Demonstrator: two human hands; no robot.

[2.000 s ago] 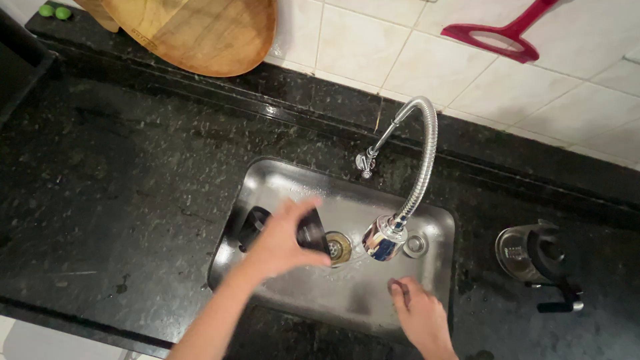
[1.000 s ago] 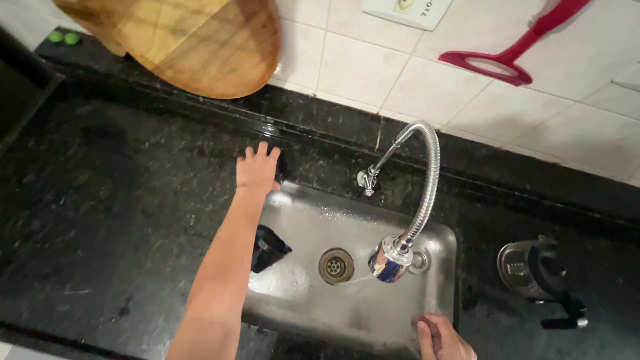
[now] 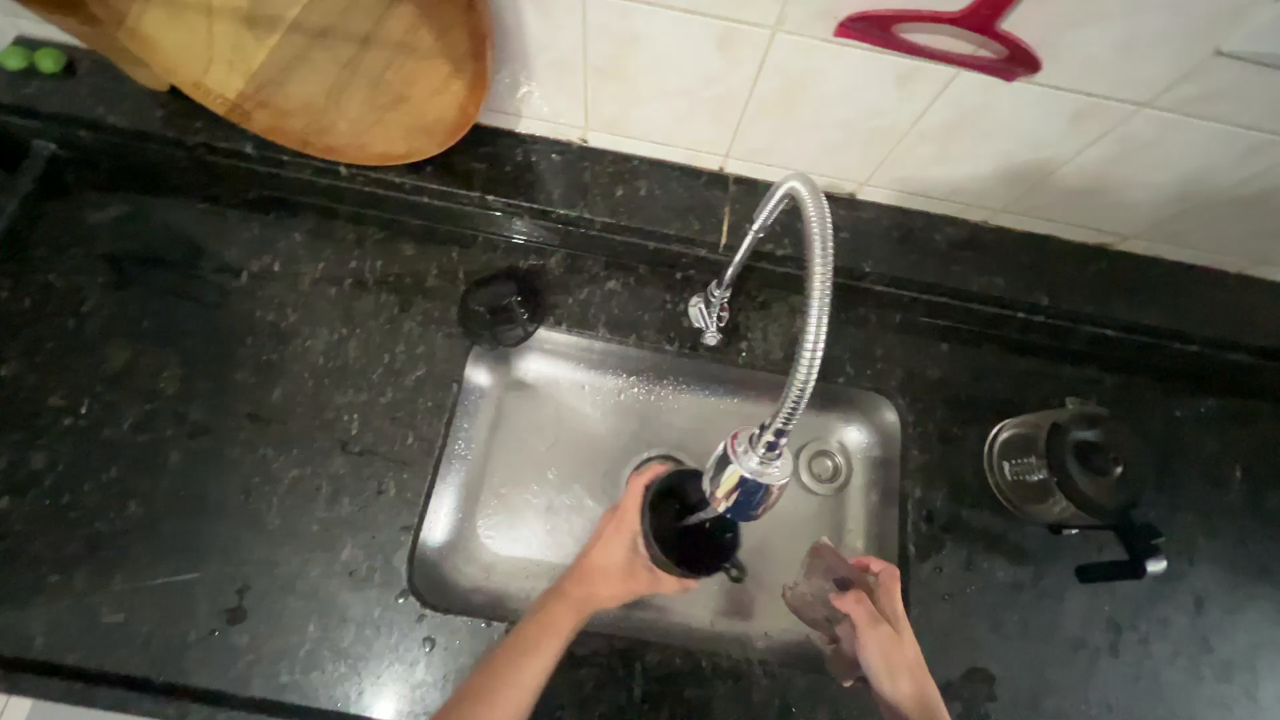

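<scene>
My left hand grips a black plastic cup-shaped holder, its open mouth up under the chrome faucet head, and a thin stream of water runs into it. A wet, brownish, crumpled piece, perhaps a used paper filter, is pinched in my right hand over the sink's front right edge. The steel sink lies beneath both hands; the holder partly covers its drain. On the counter at the sink's back left corner sits a round black plastic part.
A glass coffee carafe with black lid and handle stands on the black stone counter at right. A round wooden board leans at back left, near green round items. A red utensil hangs on the tiled wall. The faucet hose arches over the sink.
My left hand has moved from the back left corner to under the faucet and now grips the black holder, earlier lying in the sink. The round black part stays at the corner.
</scene>
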